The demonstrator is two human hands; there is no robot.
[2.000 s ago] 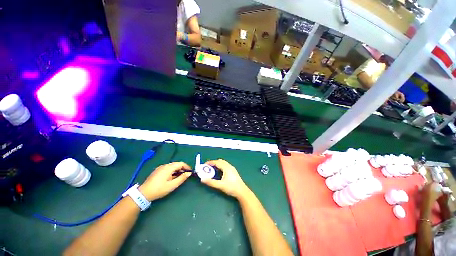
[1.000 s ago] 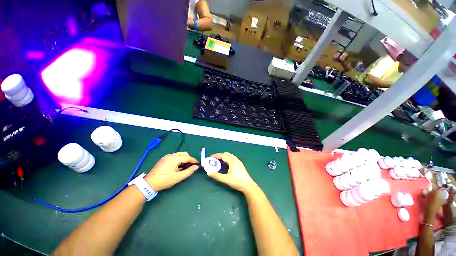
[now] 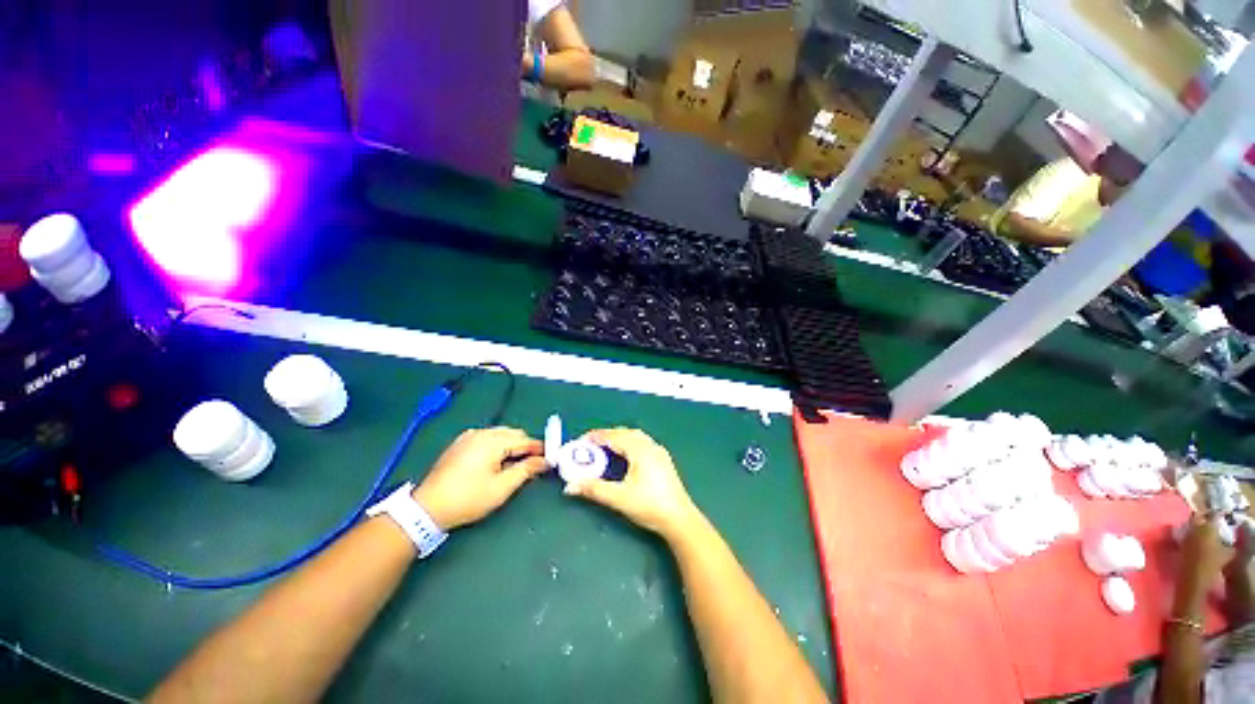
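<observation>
A white round unit [image 3: 584, 462] with a dark ring on its face is in front of me over the green bench. A thin white cover part [image 3: 553, 437] stands upright at its left side. My right hand [image 3: 630, 481] holds the unit from the right, with something dark between palm and unit. My left hand [image 3: 482, 475] is at the unit's left side, fingertips bent together near the cover; whether they grip anything is hidden. A blue cable [image 3: 372, 498] curves across the bench, its thin black end behind my left hand.
White housings [image 3: 224, 440] stand at left by a black box [image 3: 69, 385]. A small clear part [image 3: 753, 458] lies right of my hands. A red mat [image 3: 895, 591] bears white stacks. Black component trays [image 3: 661, 303] lie behind the white strip. Another person's hands [image 3: 1204, 543] are at far right.
My left fingertips have moved from a dark piece beside the unit to the cover's edge; the dark piece no longer shows there. My right hand still holds the unit. The camera view has shifted slightly.
</observation>
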